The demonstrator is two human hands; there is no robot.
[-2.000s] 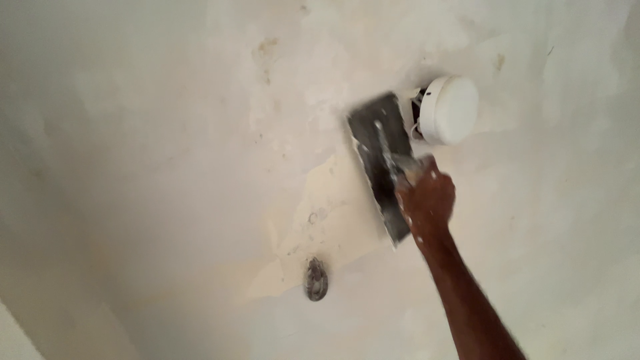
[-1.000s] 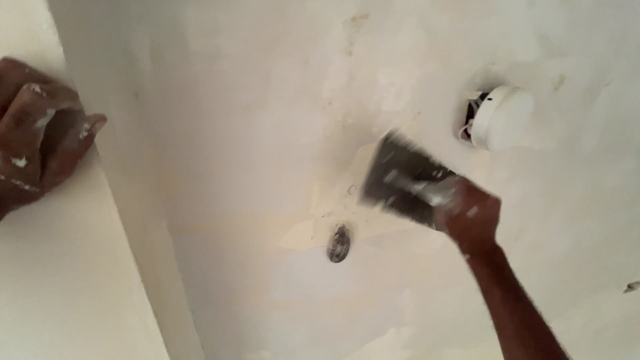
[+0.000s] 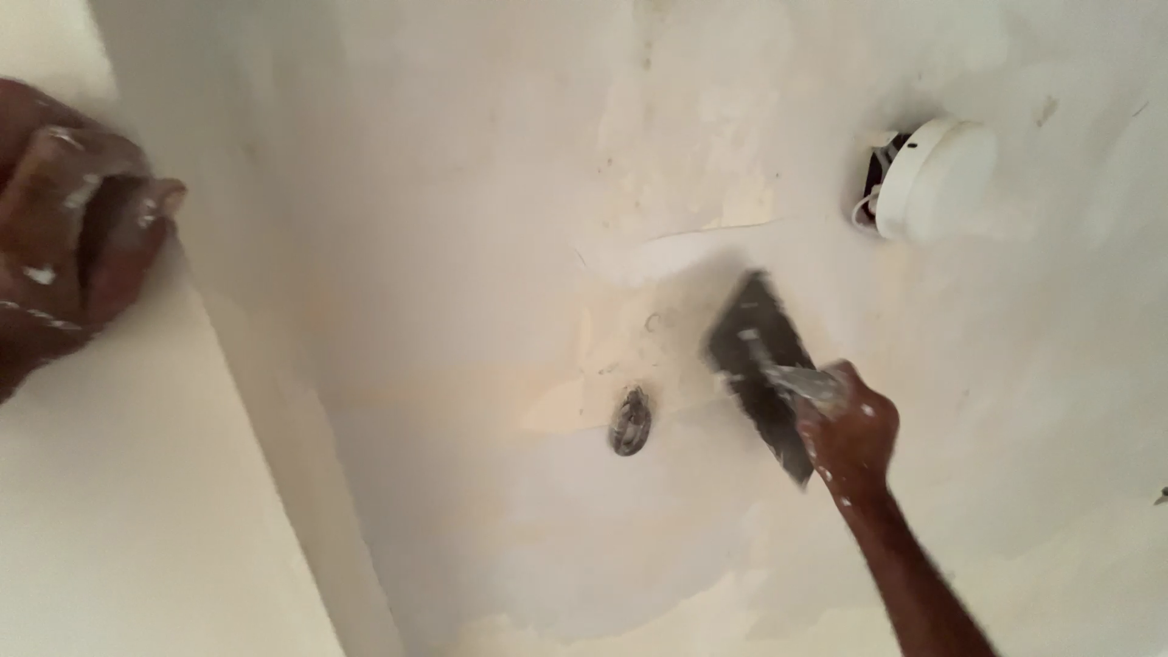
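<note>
My right hand (image 3: 849, 429) is closed around the handle of a plastering trowel (image 3: 762, 365), whose dark, rectangular blade lies at or close to the ceiling (image 3: 456, 228). Light compound speckles the hand and the blade. Patches of whitish and cream compound cover the surface about the blade, with a thin ridge line just above it. At the far left, my left hand (image 3: 82, 219), smeared with white compound, rests with curled fingers at the edge of a pale beam or wall (image 3: 137, 474); nothing can be made out in it.
A round white ceiling fixture (image 3: 935, 182) hangs tilted at the upper right, with wires and a dark opening behind it. A dark metal hook or ring (image 3: 630, 422) sticks out left of the trowel. The beam's edge runs down the left side.
My left hand, out of view in the oldest frame, shows at the left in the later two. The trowel has swept about near the hook and its blade has turned. The view has shifted.
</note>
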